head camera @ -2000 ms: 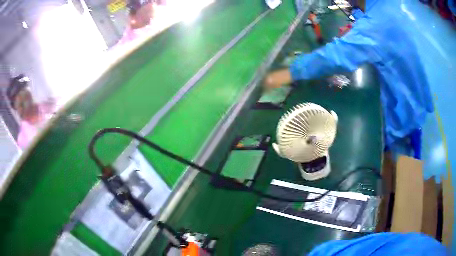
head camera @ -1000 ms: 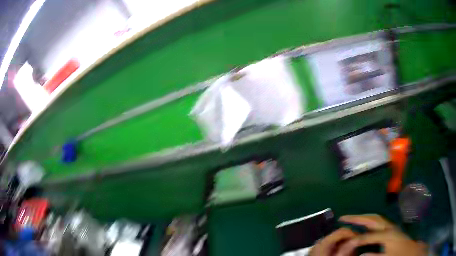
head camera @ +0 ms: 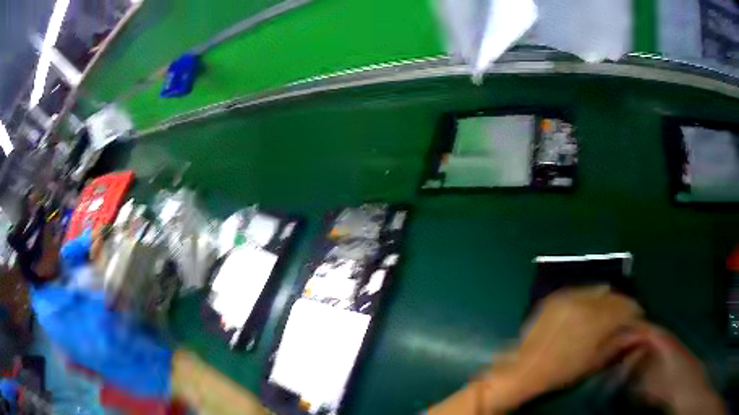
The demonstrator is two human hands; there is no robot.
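Observation:
My left hand (head camera: 567,331) and my right hand (head camera: 677,369) are close together at the lower right, both blurred. Their fingers meet over the lower part of a black pad (head camera: 579,275) with a white strip along its top edge. Whether they hold something is hidden by the blur. A half-assembled tablet unit (head camera: 494,151) lies beyond them, with a pale panel and circuitry at its right end. Another unit (head camera: 711,162) is at the right edge, partly cut off. Two more units, one (head camera: 320,344) beside the other (head camera: 243,284), lie slanted to the left of my hands.
Crumpled clear bags (head camera: 186,231) and a red object (head camera: 99,203) are at the far left. Another person's blue sleeve (head camera: 113,324) is at lower left, near a brown cardboard edge (head camera: 215,389). White papers (head camera: 559,24) hang over the rail (head camera: 365,79). An orange item (head camera: 733,267) shows at the right edge.
The view has swung left along the bench; the fan has left the picture. Since one second ago, a second hand of mine has come into view beside the first, at the black pad.

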